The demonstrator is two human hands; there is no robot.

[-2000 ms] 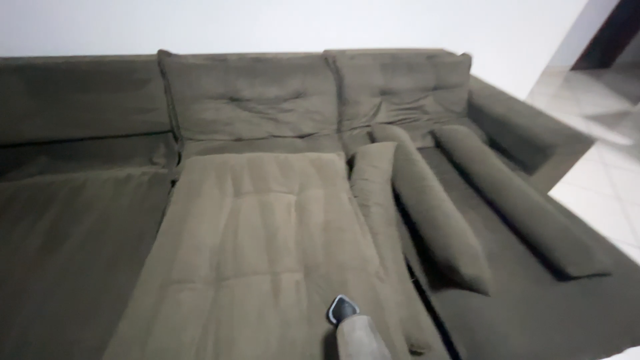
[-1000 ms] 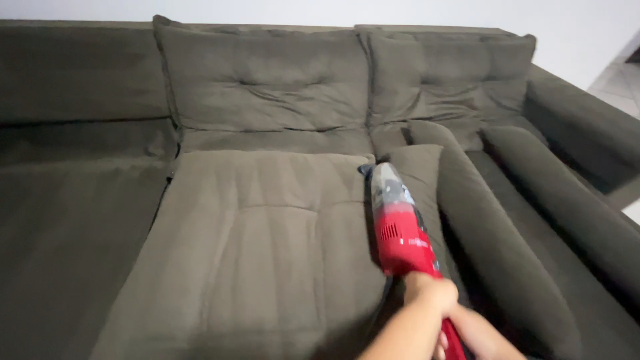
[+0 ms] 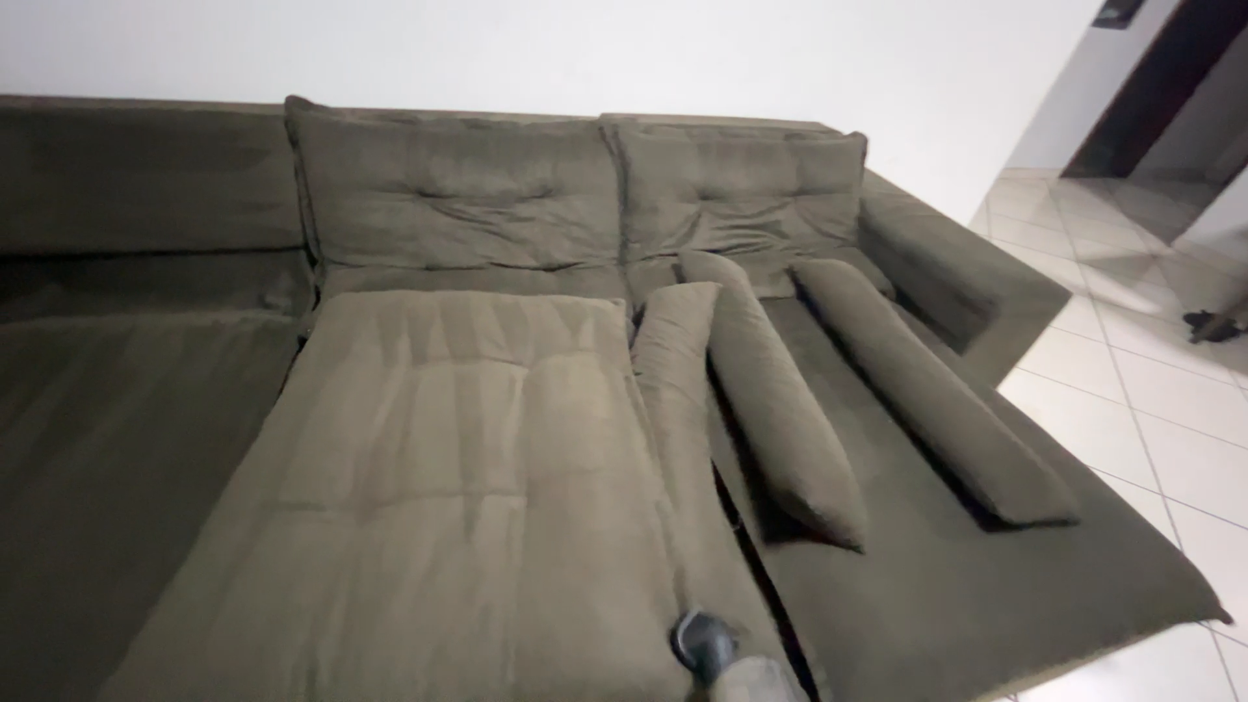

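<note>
At the bottom of the head view, the dark nozzle and clear front part of a handheld vacuum cleaner [image 3: 707, 648] show at the right edge of a raised, tufted sofa seat cushion [image 3: 448, 468]. The rest of the vacuum lies below the frame, and neither my left hand nor my right hand is in view. Right of that cushion, a long narrow cushion [image 3: 780, 409] and another long cushion [image 3: 931, 395] lie on the sofa's flat seat.
Tufted back cushions [image 3: 468, 195] lean along the white wall [image 3: 546, 49]. A sofa armrest [image 3: 955, 263] stands at the right, with the tiled floor [image 3: 1102, 361] beyond it. A dark gap runs between the raised cushion and the right seat.
The vacuum has moved down along the cushion's right side, from near its far corner to the bottom edge of the view. Both hands, seen on its handle one second ago, have left the view.
</note>
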